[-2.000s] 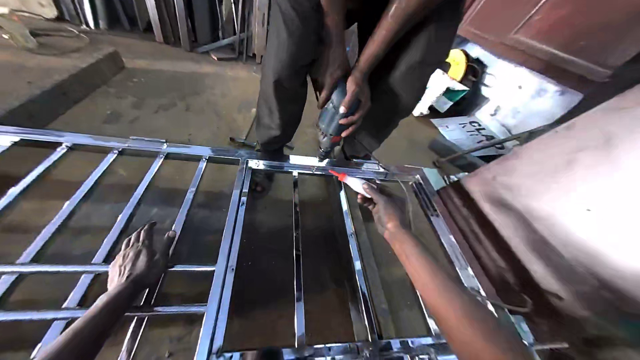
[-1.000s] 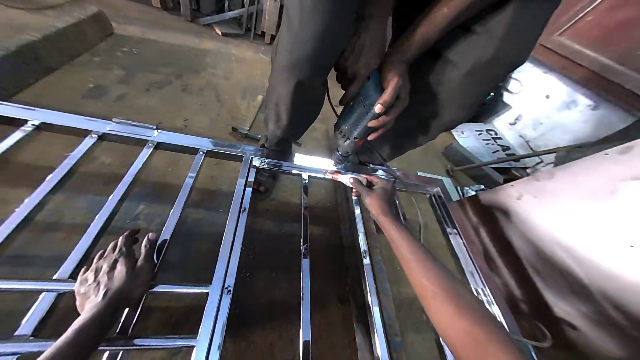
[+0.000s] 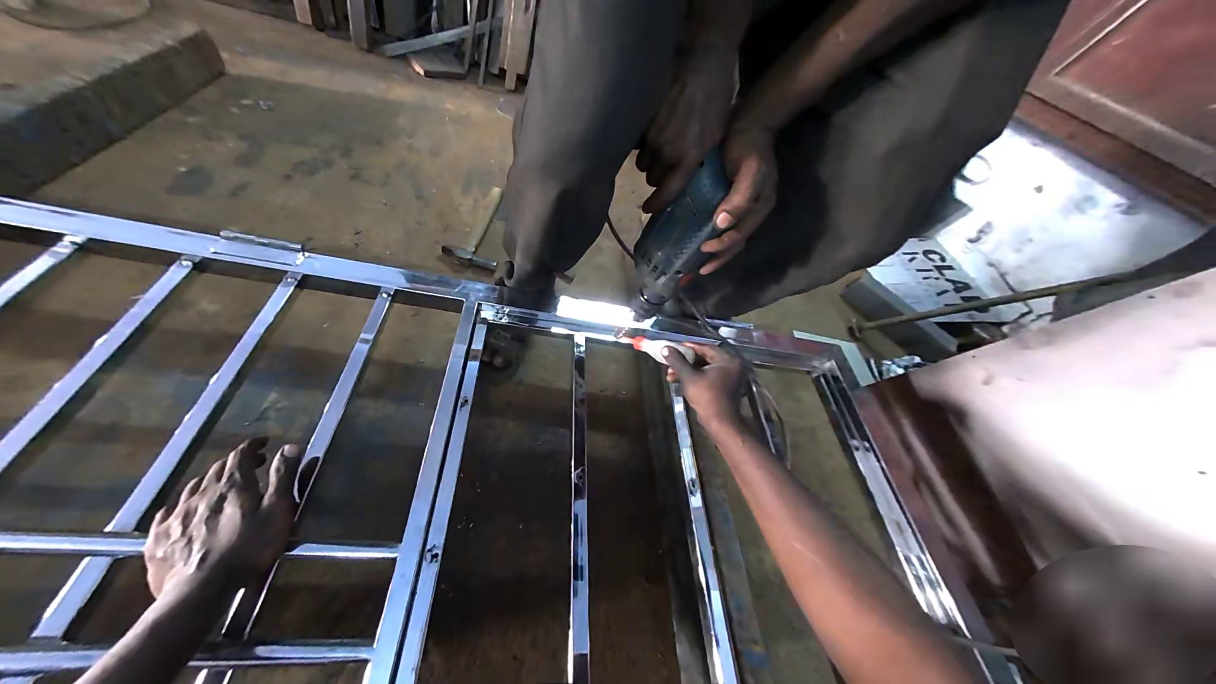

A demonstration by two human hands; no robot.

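Note:
My left hand (image 3: pixel 220 518) rests palm down on the bars of a shiny metal frame (image 3: pixel 432 456), its fingers spread, at the lower left. My right hand (image 3: pixel 711 380) grips a small white bottle with a red tip (image 3: pixel 663 350), which points at the frame's top rail. Right above that tip, a co-worker's two hands (image 3: pixel 746 195) hold a blue power drill (image 3: pixel 686 223), its nose down at the rail. The drill's bit and its exact contact with the metal are hard to make out.
A hammer (image 3: pixel 472 242) lies on the floor beside the co-worker's leg (image 3: pixel 579 142). Scrap lengths (image 3: pixel 465 38) stand at the back. A raised concrete slab (image 3: pixel 114 95) is at the upper left. A rod (image 3: pixel 988 306) and a pale panel (image 3: pixel 1092 408) are on the right.
The right hand has stayed by the drill with the bottle, and the left hand has stayed on the bars. The co-worker's drill remains at the top rail.

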